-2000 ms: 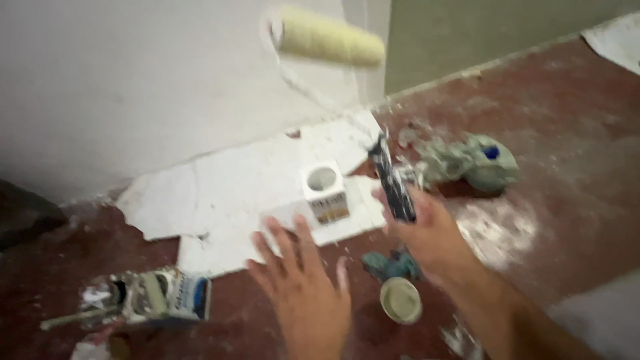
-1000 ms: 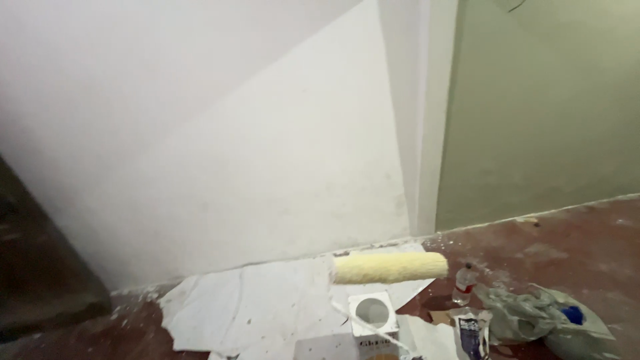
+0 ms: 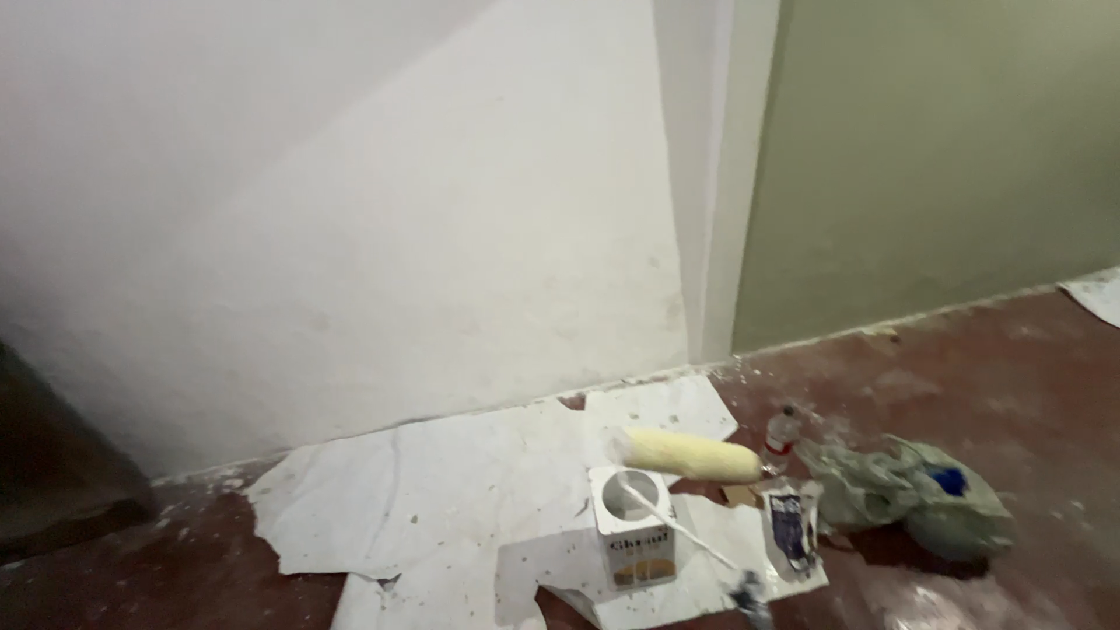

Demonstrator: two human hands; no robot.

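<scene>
Neither of my hands shows in the current head view. A paint roller with a pale yellow fuzzy cover [image 3: 691,455] is near the lower middle, its white wire frame running down to a dark handle [image 3: 750,595] at the bottom edge; what grips the handle is out of frame. Behind the wire frame stands a square white container [image 3: 646,556] with a round opening in its top and writing on its side. It rests on white sheeting [image 3: 420,499] spread over the floor along the wall.
A white wall [image 3: 437,262] meets a green wall [image 3: 919,175] at a pale vertical strip. On the reddish floor [image 3: 1050,394] are a clear bottle [image 3: 781,437], a printed packet [image 3: 792,534] and a greenish plastic bag [image 3: 954,507]. A dark object [image 3: 61,455] stands at the left.
Both hands, seen two seconds ago with the right one on the roller's handle, have left the frame. The view has tilted up toward the wall.
</scene>
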